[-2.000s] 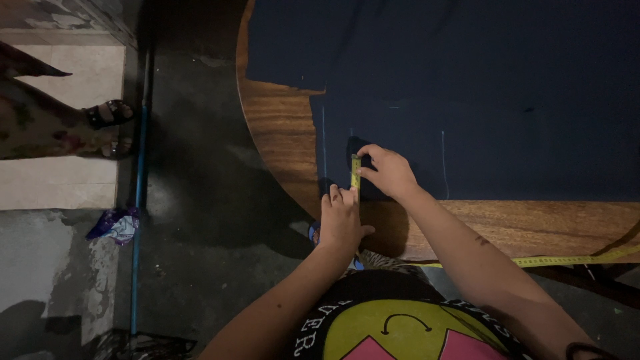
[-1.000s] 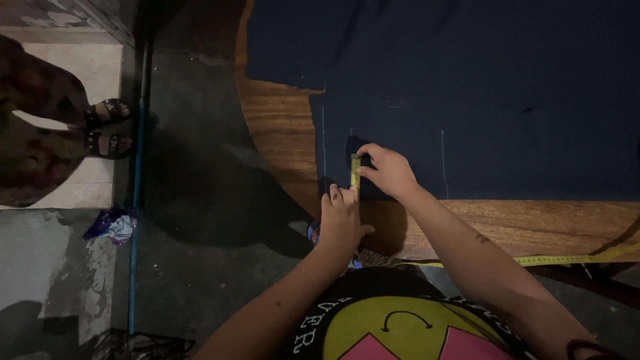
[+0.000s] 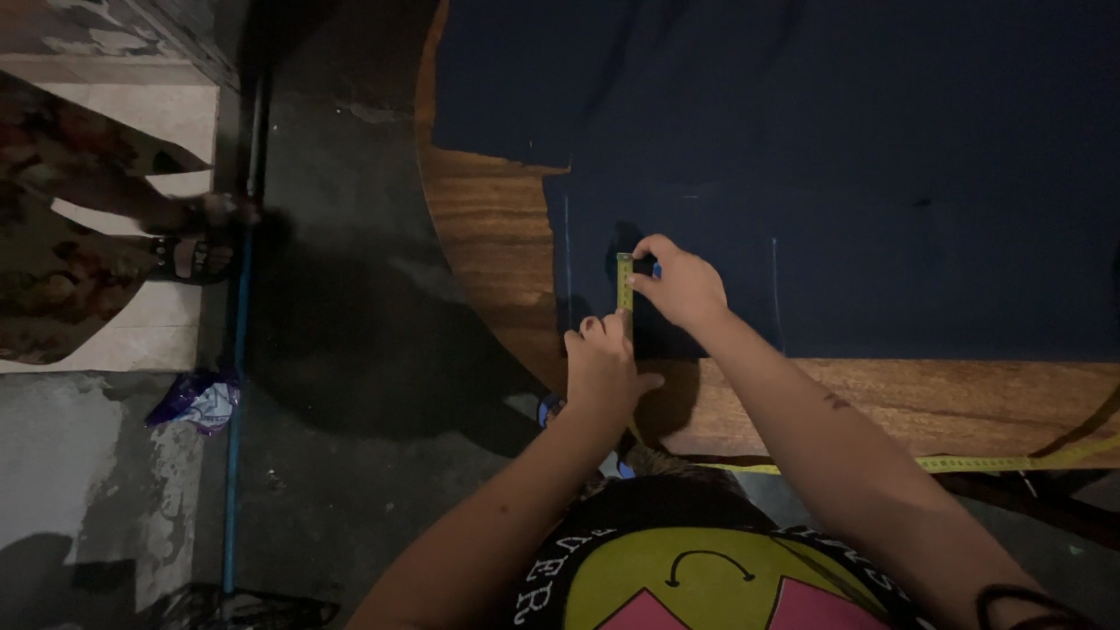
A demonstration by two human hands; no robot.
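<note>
Dark blue fabric (image 3: 857, 131) with thin pale chalk lines lies over a wooden table (image 3: 490, 236). On its near left part, a yellow measuring tape (image 3: 625, 289) runs away from me between two chalk lines. My left hand (image 3: 604, 363) presses the tape down at the fabric's near edge, fingers on it and thumb out to the side. At the tape's metal-tipped end is my right hand (image 3: 687, 284), its thumb and index finger at the tape's side, with a small blue object partly hidden in its grasp. The rest of the tape hangs along the table's near edge.
At the left, a person's sandalled foot (image 3: 197, 258) and patterned clothing show beside a blue pole (image 3: 236, 420). A purple plastic wrapper (image 3: 206, 402) lies by the pole. The table's curved edge borders the dark floor (image 3: 350, 306).
One foot of the person at the left has moved toward the pole and looks blurred. Both my hands and the tape stay in place.
</note>
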